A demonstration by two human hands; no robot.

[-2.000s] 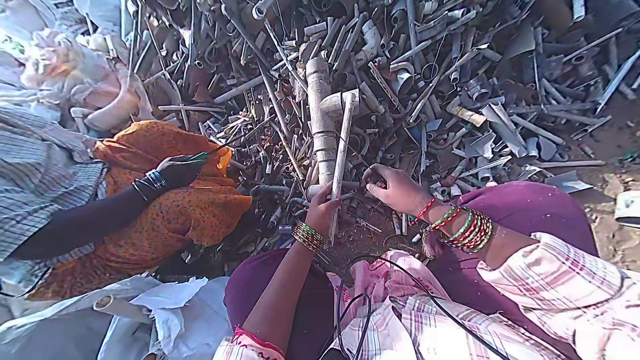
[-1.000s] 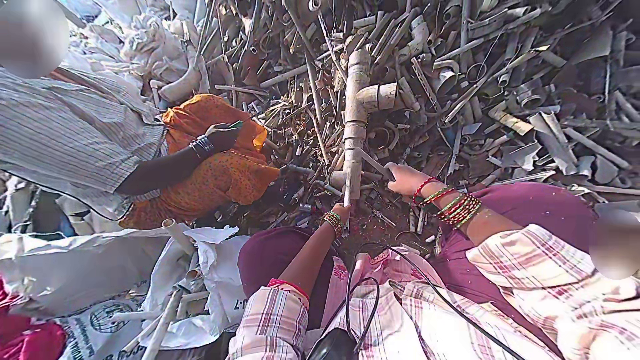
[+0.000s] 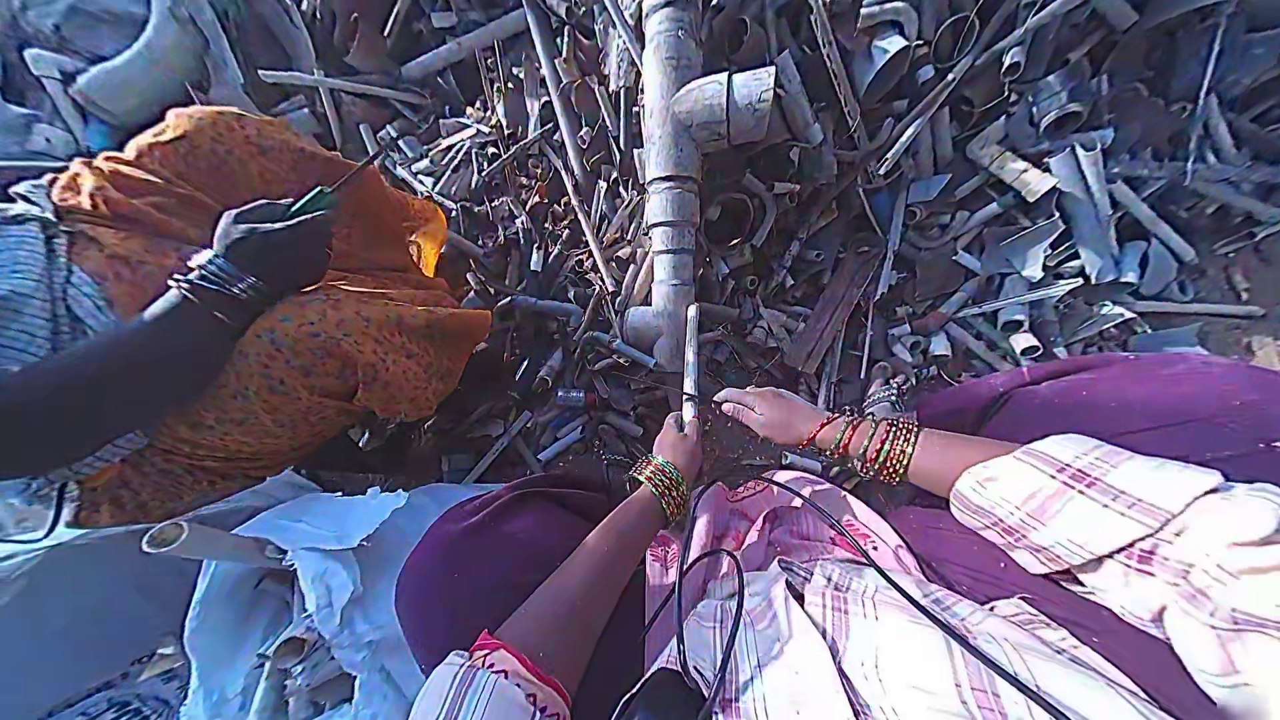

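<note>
My left hand (image 3: 678,447) is closed around the lower end of a thin pale strip (image 3: 691,350), which stands upright from the fist, close to the near end of a long pipe. My right hand (image 3: 765,413) is a little to the right of it, fingers pointing at the strip; something thin and dark shows at its fingertips, too small to name. Beyond both hands lies the long dirty plastic pipe (image 3: 672,215) with a side branch (image 3: 735,108). Several bangles circle each of my wrists.
A heap of broken pipes and fittings (image 3: 1060,190) spreads ahead. At left, a co-worker's hand (image 3: 275,245) holds a green-handled tool (image 3: 315,200) above orange cloth. White sacking (image 3: 350,560) with a pipe piece (image 3: 205,540) lies at lower left. A black cable (image 3: 880,570) crosses my lap.
The pale strip pointed upward over the branched pipe two seconds ago; it now stands lower, nearer my lap. My right hand has moved slightly away from the strip since one second ago.
</note>
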